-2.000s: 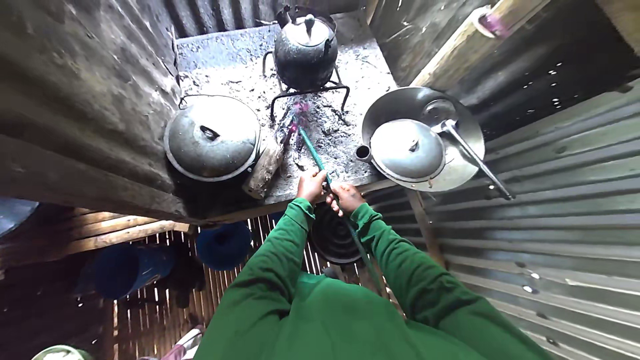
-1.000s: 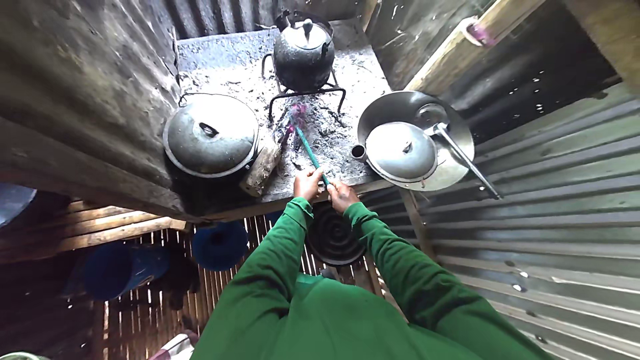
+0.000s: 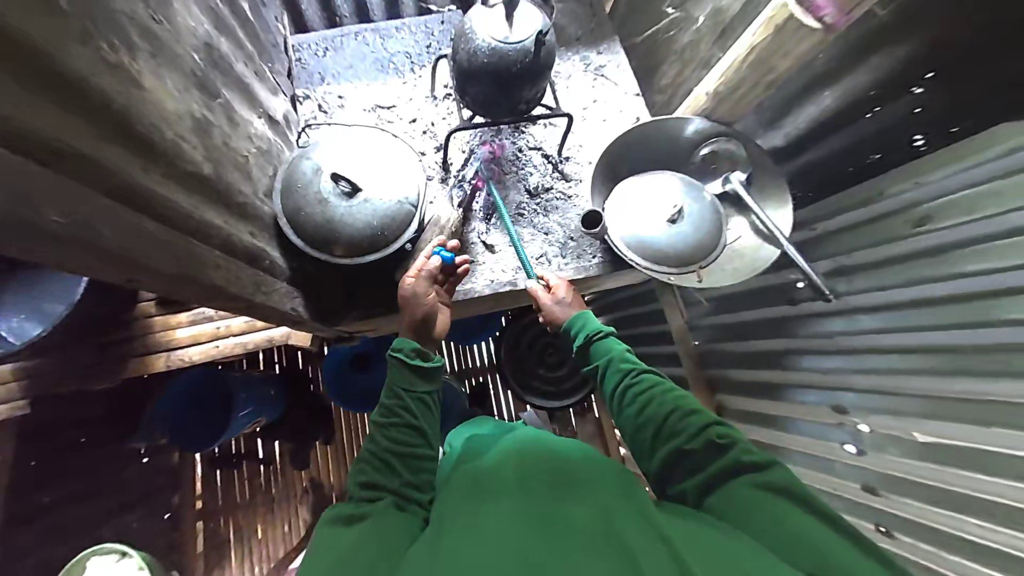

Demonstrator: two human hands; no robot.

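Observation:
My left hand [image 3: 430,294], palm up, holds a small blue object [image 3: 443,255] between its fingers, just in front of the firewood log [image 3: 442,226]. In my right hand [image 3: 555,302] is the near end of a green braided tube or strip [image 3: 512,232], at the front edge of the ashy hearth [image 3: 592,88]. The tube's far end lies by the pinkish flames [image 3: 490,160] at the log's tip. Behind them a blackened kettle [image 3: 504,68] sits on a metal stand [image 3: 507,122].
A lidded pot [image 3: 352,192] stands left. On the right, a wide metal basin [image 3: 768,184] holds a smaller lidded pot [image 3: 666,220] and a long-handled ladle [image 3: 776,228]. Corrugated metal walls [image 3: 904,320] flank the hearth. Blue containers [image 3: 212,408] and a dark round lid-like object [image 3: 546,358] lie below.
My left hand has left the tube and moved left, turning palm up with a blue object now showing in it. My right hand still grips the tube.

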